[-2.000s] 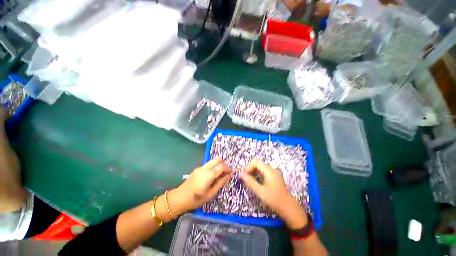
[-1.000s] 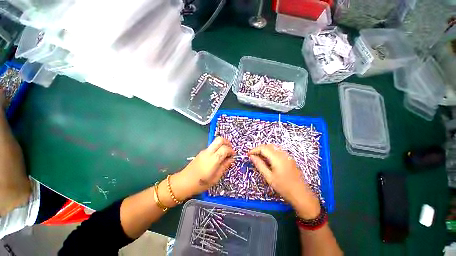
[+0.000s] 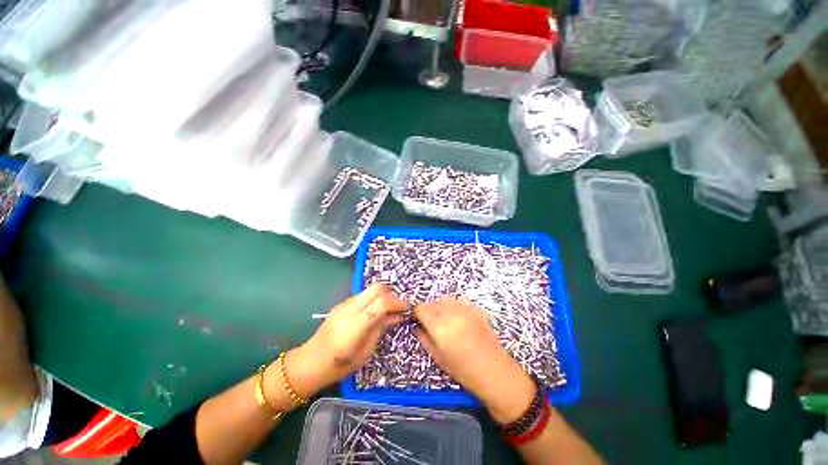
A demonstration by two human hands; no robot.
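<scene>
A blue parts tray (image 3: pixel 565 318) is full of short metal sleeves (image 3: pixel 399 259), with longer thin metal pins (image 3: pixel 522 300) at its right. My left hand (image 3: pixel 363 322) and my right hand (image 3: pixel 454 331) meet over the tray, fingertips pinched close together. A slender metal rod (image 3: pixel 320 316) sticks out leftward from my left hand. What lies between the fingertips is too small and covered to tell. A near clear plastic box (image 3: pixel 313 436) with scattered rods lies at the bottom edge, cut off.
Behind the tray are an open clear box (image 3: pixel 343 238), a clear parts box (image 3: pixel 458 216) and a box of white packets (image 3: pixel 556 123). A clear lid (image 3: pixel 626 232), smartphone (image 3: pixel 694 381) and white case (image 3: pixel 760 389) lie right. White stacked trays (image 3: pixel 172 118) stand left. Another person's arm (image 3: pixel 14 363) shows at left.
My hands have come together from slightly apart, and my right hand's fingers now touch or nearly touch the left's. The camera view has shifted, so the whole bench appears moved.
</scene>
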